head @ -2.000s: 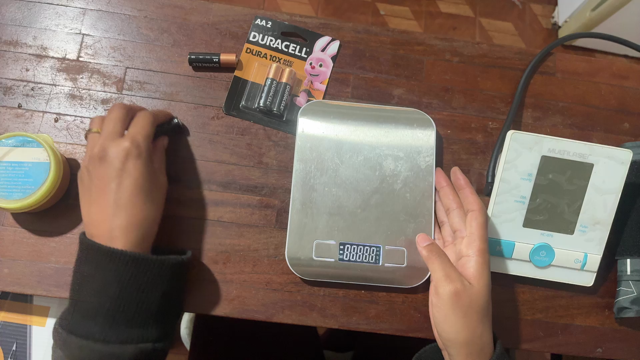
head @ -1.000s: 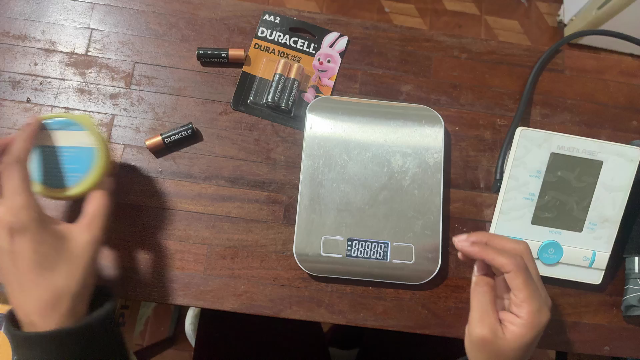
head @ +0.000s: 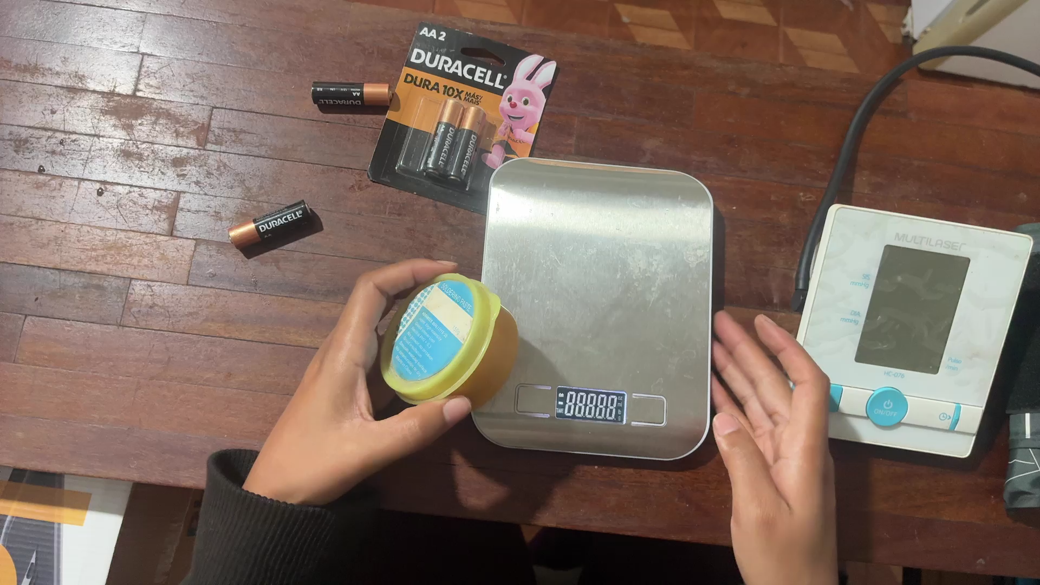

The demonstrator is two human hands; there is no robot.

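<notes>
My left hand (head: 357,390) grips a round tub of soldering paste (head: 431,329), with a yellow lid and a blue and white label, tilted at the left edge of a kitchen scale. The steel-topped kitchen scale (head: 601,284) lies on the wooden table, and its lit display (head: 591,405) shows a row of segments. Beside the scale's lower right edge is my right hand (head: 772,431), palm turned up, fingers apart, holding nothing. Whether its fingertips touch the scale's side I cannot tell.
Two loose AA batteries, one upper (head: 351,94) and one lower (head: 270,223), lie left of a Duracell blister pack (head: 467,118). A white blood pressure monitor (head: 914,325) with a black tube (head: 845,146) sits at the right, a grey fabric cuff (head: 1025,455) beside it.
My left hand went from the lower loose battery to the tub at the far left, then carried the tub right to the scale. My right hand moved off the scale and is back near its edge.
</notes>
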